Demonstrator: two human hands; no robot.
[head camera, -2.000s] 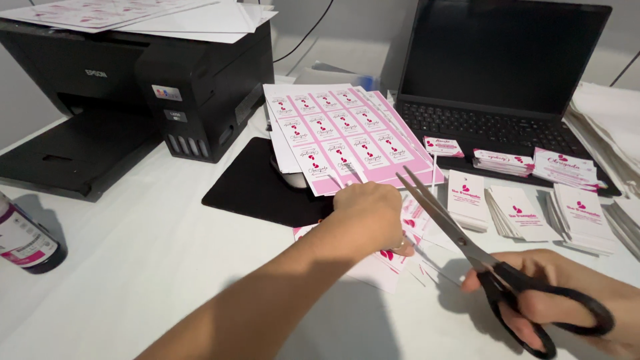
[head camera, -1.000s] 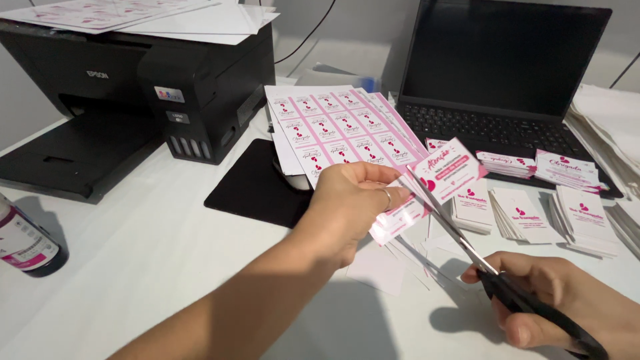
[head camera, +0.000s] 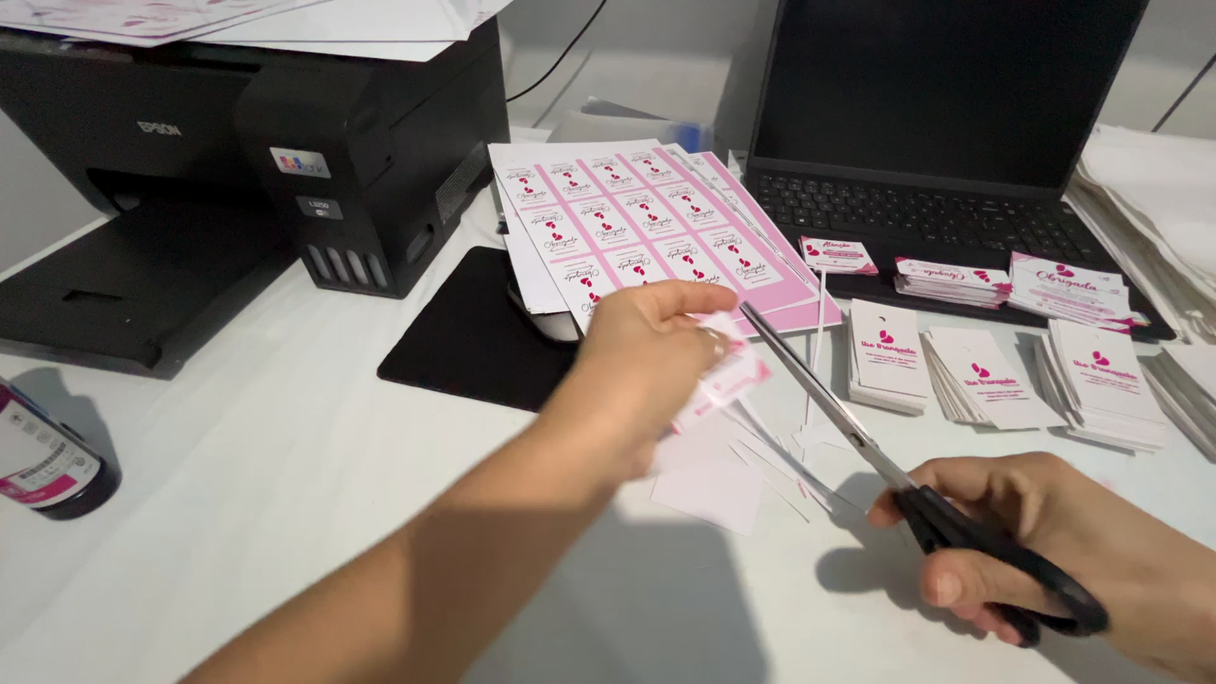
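My left hand (head camera: 655, 366), with a ring on one finger, holds a blurred pink and white printed card piece (head camera: 727, 385) at the centre. In my right hand (head camera: 1026, 532) is a pair of scissors (head camera: 836, 413) with black handles, its blades together and pointing up and left. The blade tips lie just right of my left fingers. Thin paper offcuts (head camera: 774, 456) and a pale paper piece (head camera: 708, 484) lie on the table below. Printed card sheets (head camera: 608, 204) lie behind my left hand.
A black printer (head camera: 380, 142) stands at left, an ink bottle (head camera: 47, 456) at lower left. A black mouse pad (head camera: 456, 332) with a mouse (head camera: 546, 318) lies behind my left arm. Stacks of cut cards (head camera: 888, 356) stand before an open laptop (head camera: 940, 85); some cards (head camera: 1069, 285) rest on its edge.
The scissor blades were apart two seconds ago and are together now. A second ago, my left hand held a card at the blades; that hand has turned, and a small card now lies by the keyboard.
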